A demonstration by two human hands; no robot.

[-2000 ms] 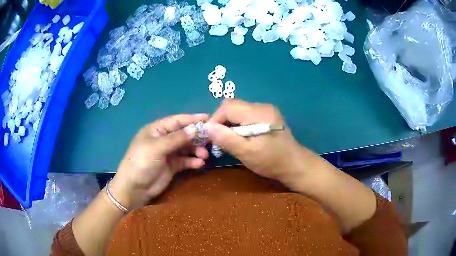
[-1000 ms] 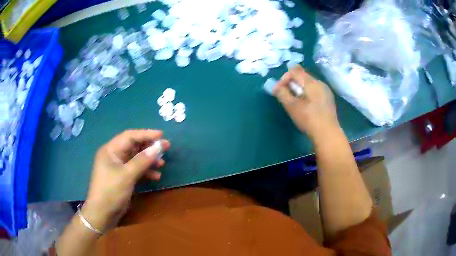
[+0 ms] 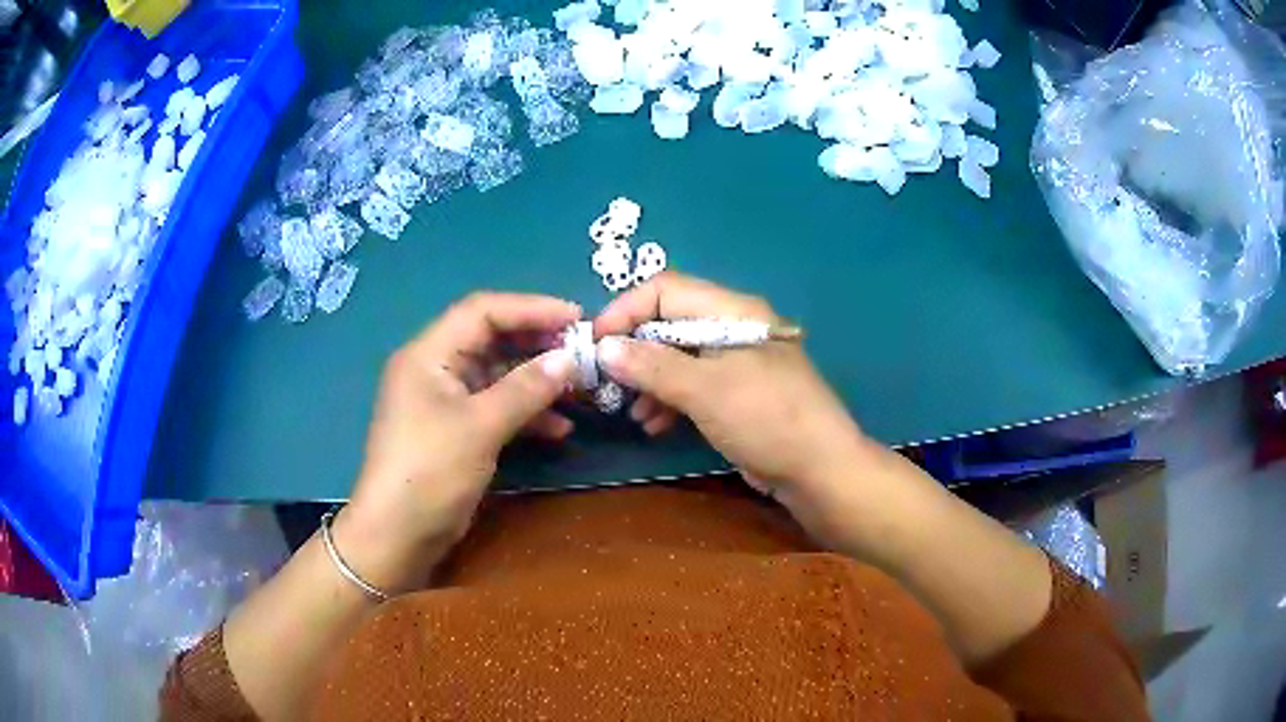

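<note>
My left hand [image 3: 458, 381] pinches a small whitish housing piece [image 3: 583, 353] between thumb and fingers, just above the front of the green mat. My right hand [image 3: 719, 370] touches the same piece from the right with its fingertips and also holds a slim white pen-like tool [image 3: 712, 332], lying across the hand with its brownish end to the right. Another small perforated piece [image 3: 609, 396] shows just below the held piece; what supports it is hidden. A small cluster of white perforated inserts [image 3: 615, 261] lies on the mat beyond the hands.
Clear base shells [image 3: 381, 155] lie loose at the back left. Frosted covers [image 3: 790, 85] lie back right of centre. A blue bin [image 3: 169, 282] with whitish pieces stands left, a yellow bin [image 3: 148, 11] beyond. A crumpled clear bag [image 3: 1171, 198] lies right. A cardboard box [image 3: 1128, 543] sits below.
My right hand has come back from the frosted covers and meets my left hand at the held piece. The camera view has shifted, too.
</note>
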